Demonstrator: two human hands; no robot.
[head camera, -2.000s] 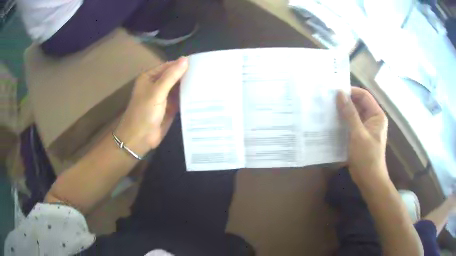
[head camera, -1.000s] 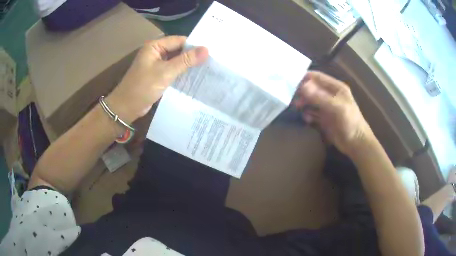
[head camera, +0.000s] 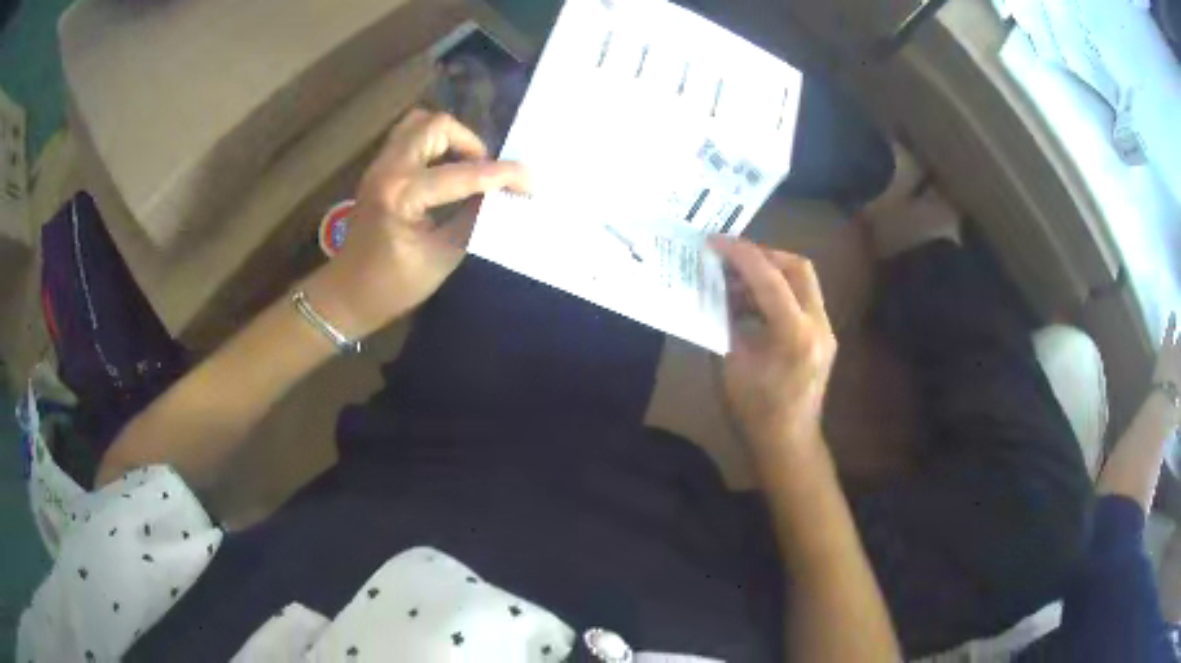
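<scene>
A white instruction leaflet (head camera: 648, 130) with small print, short black bars and a small line drawing is held in the air above my lap. It is partly folded, with a crease near its lower part. My left hand (head camera: 421, 214) pinches its left edge between thumb and fingers. My right hand (head camera: 777, 324) holds its lower right corner, thumb on top; the fingers behind the paper are partly hidden.
A brown carton (head camera: 220, 91) stands at the upper left. Brown cartons topped with white boards curve along the right, with papers (head camera: 1068, 65) on them. Another person's forearm (head camera: 1140, 440) is at the right edge. A smartphone (head camera: 477, 49) lies beyond my left hand.
The leaflet went from spread wide between both hands to partly folded and turned at a slant, now showing another printed face. My right hand has moved left and down to its lower corner.
</scene>
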